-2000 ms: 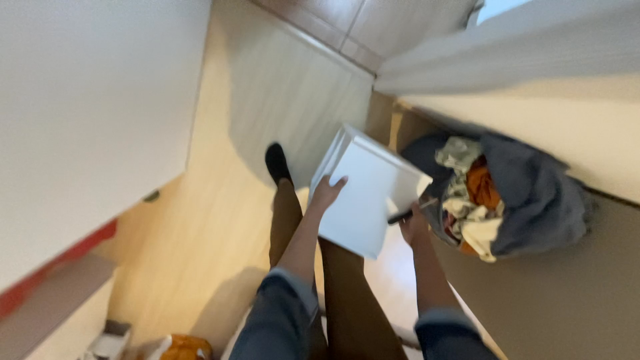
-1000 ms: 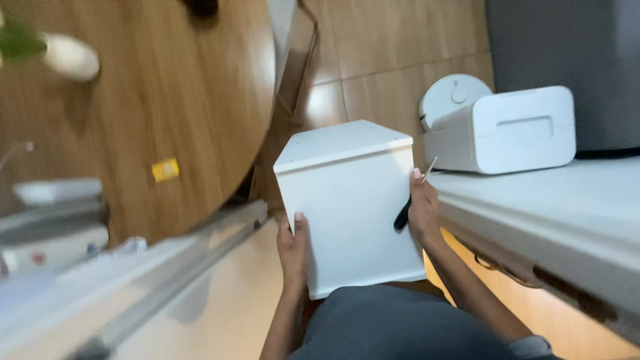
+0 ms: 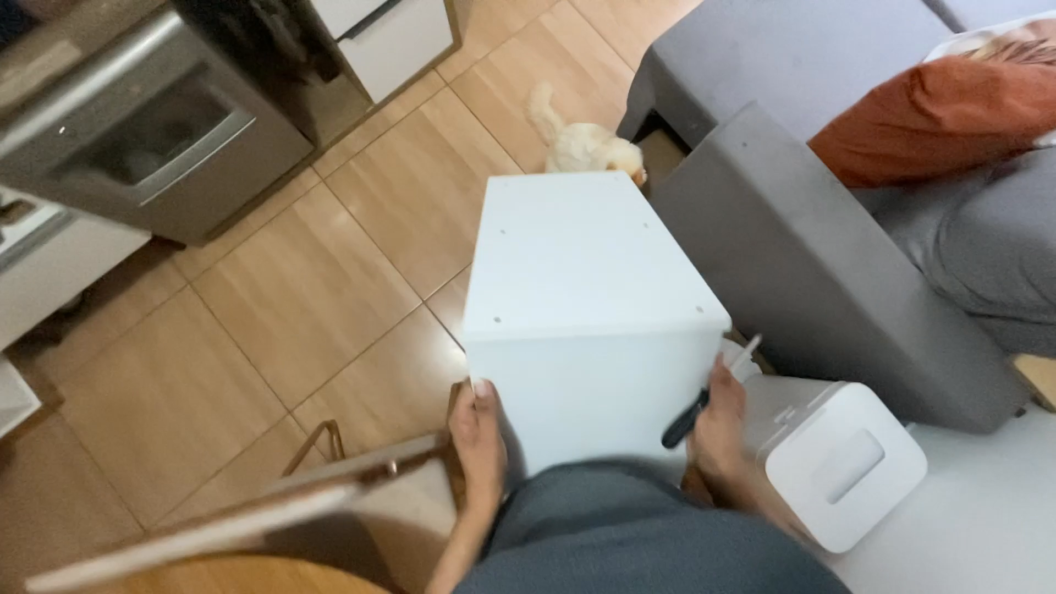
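A white box-shaped unit [image 3: 598,396] with small dark fastener marks on its top panel is carried in front of my torso. My left hand [image 3: 483,441] grips its left side, thumb on the front face. On the opposite side my right hand [image 3: 722,412] presses against the box and also holds a screwdriver [image 3: 686,419], its black handle slanting down and its thin shaft pointing up to the right. The far side and underside of the box are hidden.
A small light-coloured dog [image 3: 586,148] stands on the tiled floor [image 3: 363,272] just beyond the box. At right are a grey sofa [image 3: 808,247] with an orange cushion [image 3: 949,115] and a white container [image 3: 850,466]. An oven [image 3: 190,124] stands left; a wooden chair [image 3: 330,441] is lower left.
The view has swung widely from a room with a laundry bag to the kitchen and sofa area. Both hands still hold the white box, the screwdriver still in my right hand.
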